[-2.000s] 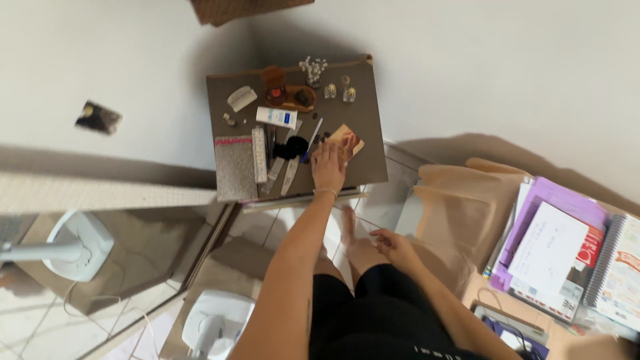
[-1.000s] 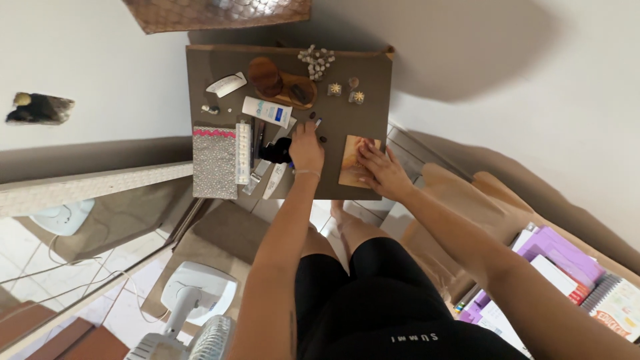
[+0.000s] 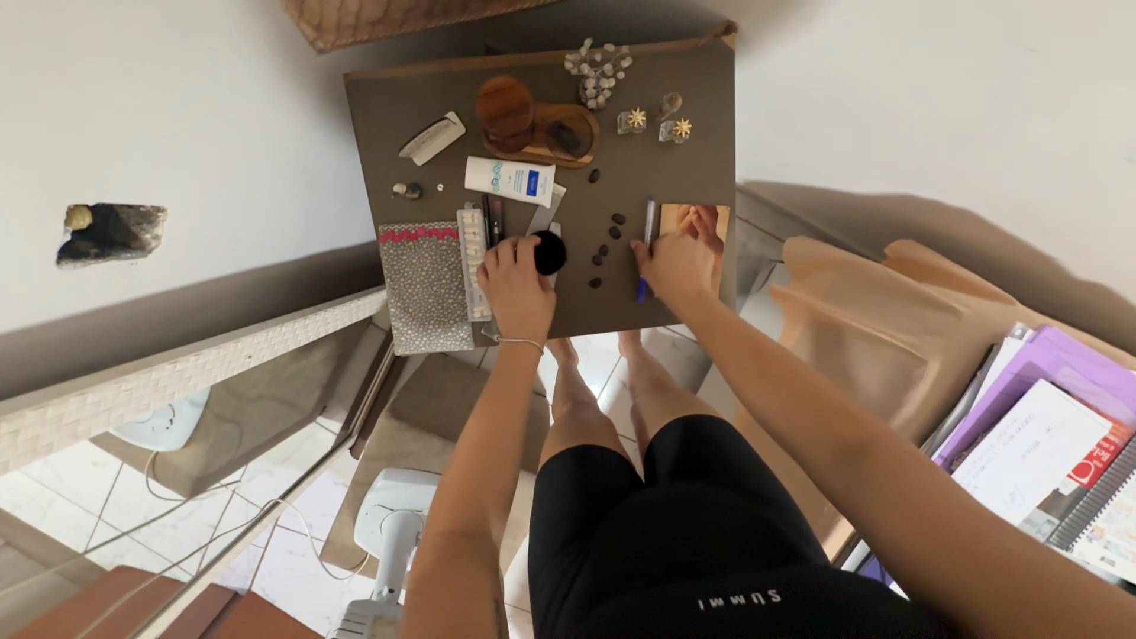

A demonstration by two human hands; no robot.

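My left hand (image 3: 517, 277), with a thin bracelet at the wrist, holds a round black object (image 3: 549, 253), perhaps a brush head, above the brown tabletop (image 3: 577, 306). Its fingers are beside a white pill organizer (image 3: 475, 266). My right hand (image 3: 682, 268) rests on a card with a picture of hands (image 3: 715, 222), its thumb near a blue pen (image 3: 649, 240). Several small dark oval pieces (image 3: 616, 232) lie between my hands. Behind them are a white tube (image 3: 510, 180), a file-like strip (image 3: 548, 209) and dark pencils (image 3: 493, 220).
A patterned pouch (image 3: 426, 293) lies at the table's left. Farther back stand a wooden tray (image 3: 581, 146), a white hair comb (image 3: 432, 138), small glass bottles (image 3: 631, 122) and white-beaded sprigs (image 3: 596, 75). A fan (image 3: 395, 524) is lower left; folders (image 3: 1065, 355) lie at right.
The black object is now in my left hand, which has moved left. Dark pieces lie scattered between my hands. The blue pen lies beside the card, under which my right hand was not seen.
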